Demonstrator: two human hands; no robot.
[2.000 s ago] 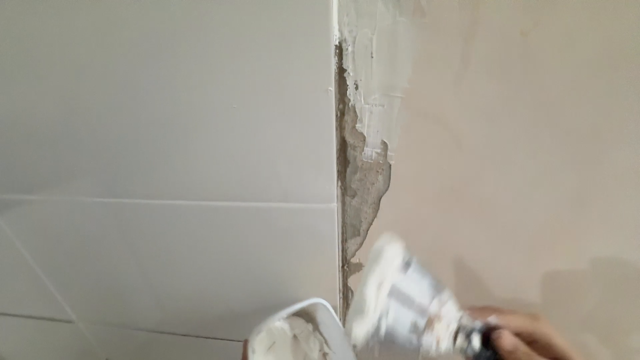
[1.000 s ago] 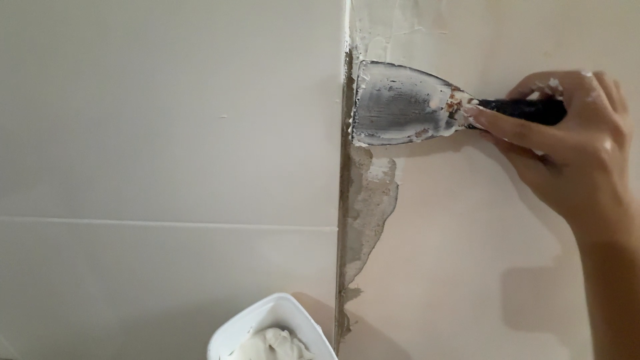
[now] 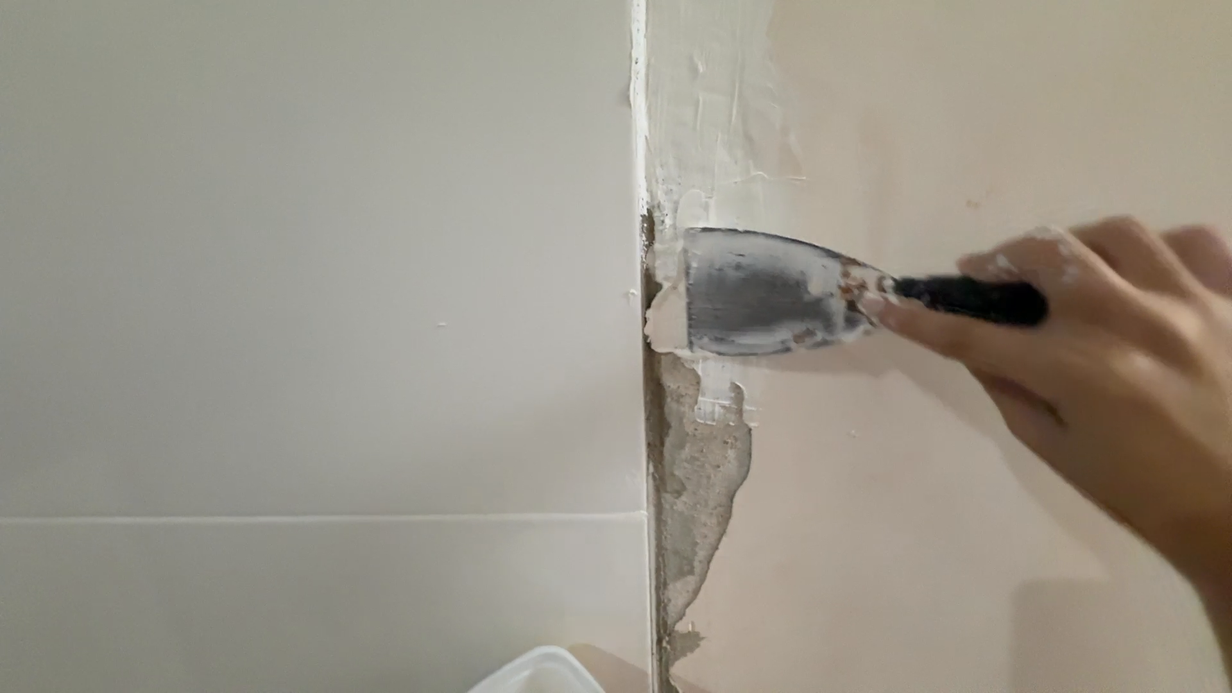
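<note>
My right hand [image 3: 1116, 346] grips the black handle of a putty knife [image 3: 770, 294], its wide metal blade smeared with white filler and lying flat against the wall. The blade's edge points left, just short of the tile edge, with a patch of wet filler [image 3: 667, 320] in front of it. Below the blade, bare grey mortar [image 3: 707, 481] shows in a ragged gap beside the tiles. Spread filler [image 3: 712, 106] covers the strip above. Only the rim of a white plastic tub [image 3: 544, 664] shows at the bottom edge. My left hand is out of view.
Large pale wall tiles [image 3: 318, 289] fill the left side, with a horizontal grout line [image 3: 318, 520] low down. Their straight vertical edge runs beside the strip of mortar and filler. A smooth beige wall [image 3: 895, 539] extends to the right, with shadows on it.
Two seconds ago the putty knife was low, beside the tub; one second ago its blade lay against the wall at the tile edge. Its edge now sits slightly right of the tiles. Less of the tub shows.
</note>
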